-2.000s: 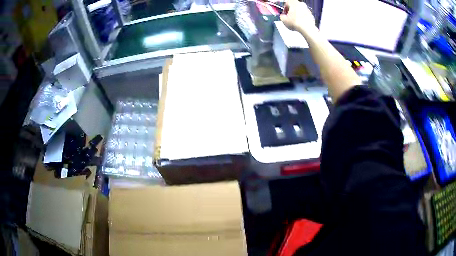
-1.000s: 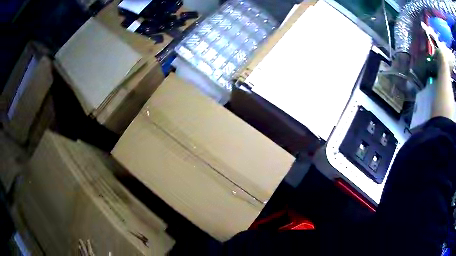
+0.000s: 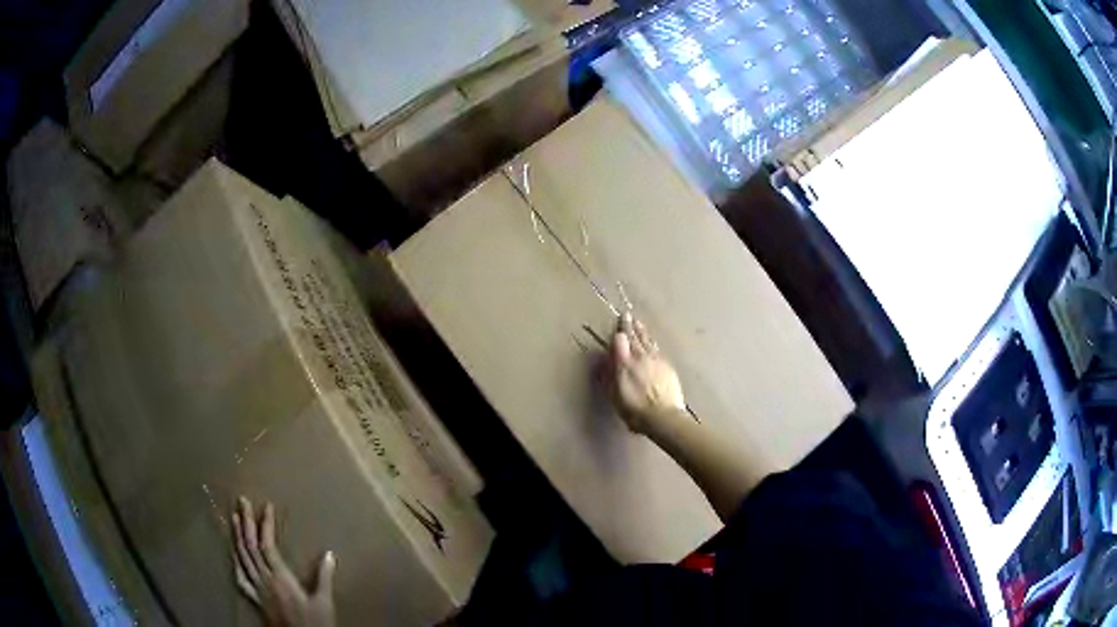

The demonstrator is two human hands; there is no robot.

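Note:
A closed brown carton (image 3: 735,319) lies in front of me with its centre seam and shiny tape running under my right hand. My right hand (image 3: 643,377) is on the seam with its fingers drawn together and pointing along it. Whether it holds something small is hidden. My left hand (image 3: 284,576) lies with fingers apart on the top of a second brown carton (image 3: 184,331) at the left, which has dark printed characters on its side. The left hand is partly cut off by the bottom edge.
Clear blister trays (image 3: 759,74) stand behind the centre carton. A white-topped box (image 3: 937,208) is at the right, beside a white machine with a black fixture plate (image 3: 1004,429). An opened carton (image 3: 478,129) stands at the back. A bit of red stool (image 3: 697,562) shows below.
My right hand has come from the bench at the right down onto the centre carton's seam. My left hand has come into view on the left carton. The view has shifted left.

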